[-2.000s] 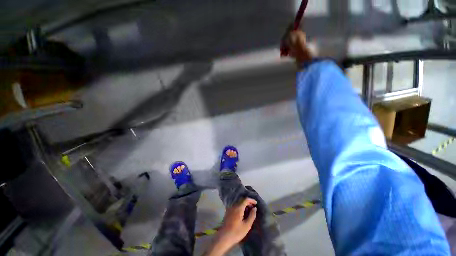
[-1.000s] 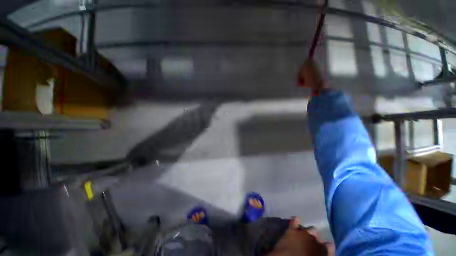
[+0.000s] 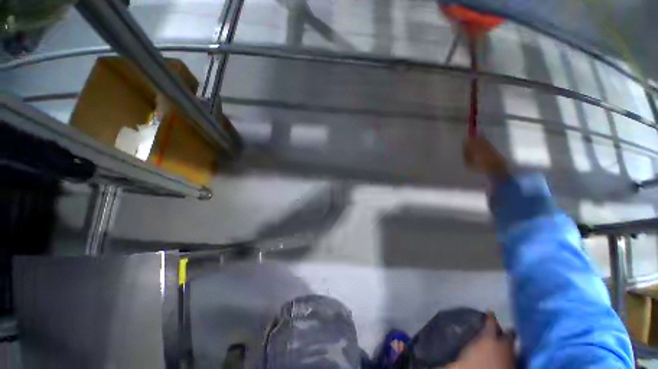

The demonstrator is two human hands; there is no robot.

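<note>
A broom has a red-orange head (image 3: 472, 18) at the top, partly cut off by the picture's edge, and a thin red handle running down towards me. My right hand (image 3: 485, 155), in a blue sleeve, is closed on the handle; the hand is blurred. The broom reaches out past a low metal rail (image 3: 404, 65) over the grey floor. My left hand (image 3: 487, 353) is low by my knee, blurred and partly cut off by the lower edge; its fingers cannot be made out.
Brown boxes (image 3: 108, 101) stand on a metal-framed shelf at the left. A grey panel (image 3: 86, 310) with a yellow mark beside it is at the lower left. Another metal frame (image 3: 617, 267) with a brown box (image 3: 638, 317) is at the right edge. My knees are at the bottom.
The view has tilted upward, so the broom head now shows. The left boxes have grown larger in view. My right arm and the handle sit further right and lower, and my knees are bent.
</note>
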